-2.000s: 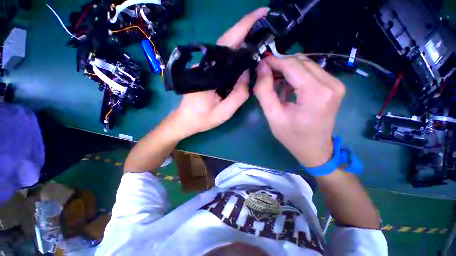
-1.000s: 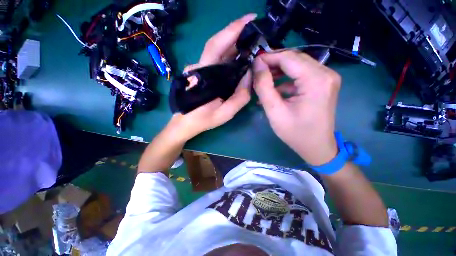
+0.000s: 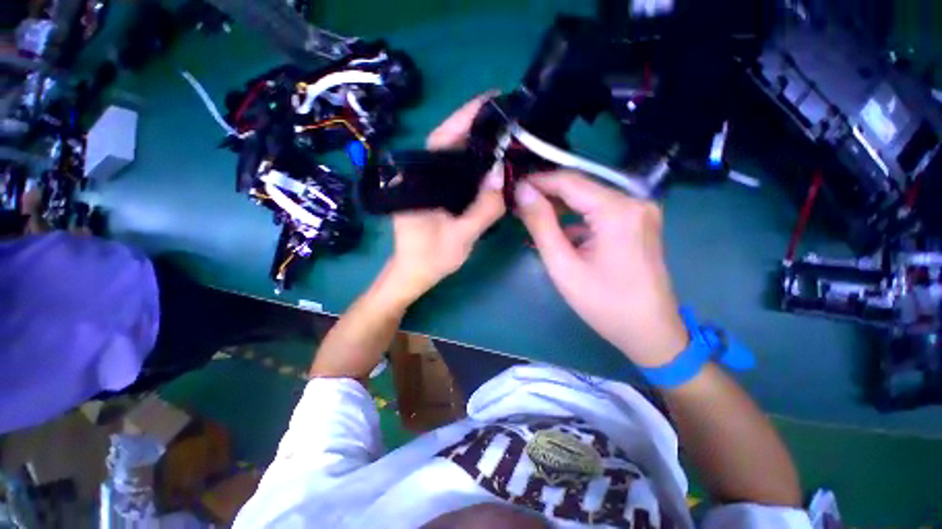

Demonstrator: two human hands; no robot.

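Note:
My left hand (image 3: 439,232) holds a black housing (image 3: 429,181) from below, with fingers also showing behind it. My right hand (image 3: 604,248), with a blue wristband (image 3: 682,356), is at the housing's right end. Its thumb and index finger are close together at thin red wires (image 3: 508,178). Whether they grip a wire is too blurred to tell. A white flat ribbon cable (image 3: 578,160) runs from the housing's upper right end out to the right, above my right hand.
Black modules with white strips (image 3: 294,201) and orange wires lie at left, near a white block (image 3: 111,142). An open frame part (image 3: 842,286) and large black housings (image 3: 857,109) lie at right. A person's purple sleeve (image 3: 77,325) is at the left edge. Cardboard boxes (image 3: 424,382) stand below the bench.
The view has shifted, so the bench things appear lower. The white ribbon cable now shows broad side up. My right fingertips have moved slightly down from the housing's end, and red wires show there.

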